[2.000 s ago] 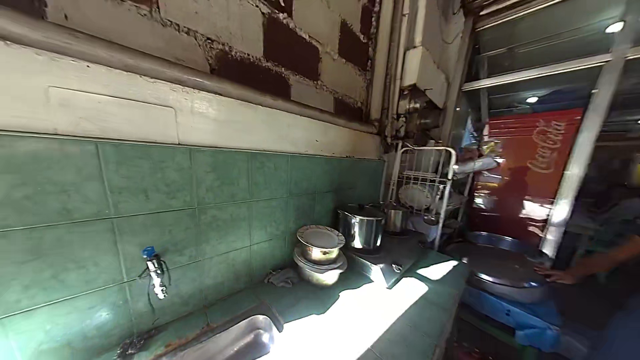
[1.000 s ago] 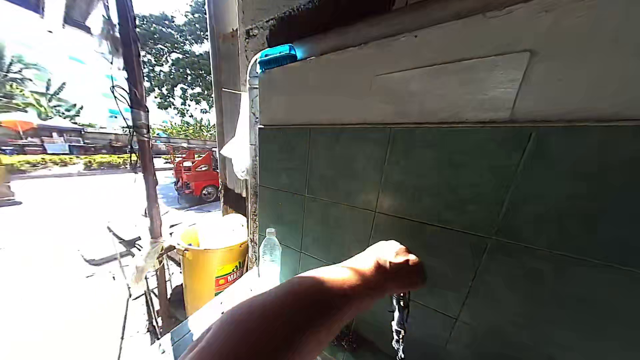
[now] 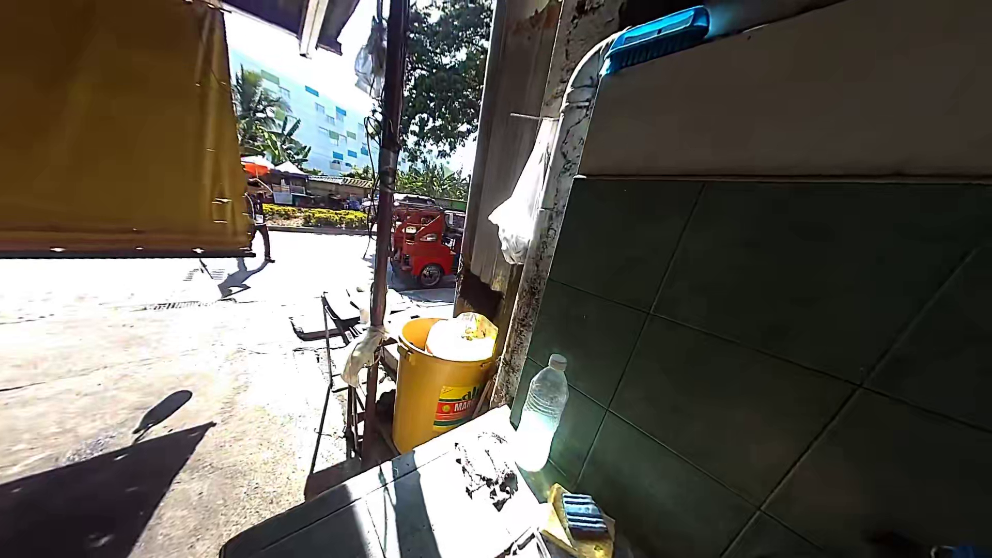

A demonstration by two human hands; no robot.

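Observation:
Neither of my hands shows in the head view, so what they hold cannot be seen. Against the green tiled wall a clear plastic bottle stands upright on the tiled counter. A crumpled dark and white cloth or bag lies left of it. Nearer the bottom edge, a blue striped sponge or scrubber rests on a yellow piece. A blue brush sits on the wall ledge, high up by the bent pipe.
Beyond the counter's end stands a yellow bucket holding a white bag. A rusty post rises beside it. A white plastic bag hangs by the pipe. Outside are a red vehicle, a walking person and a brown tarp.
The view has swung left toward the street. My outstretched arm and hand, seen at the wall tap a second ago, are out of the picture.

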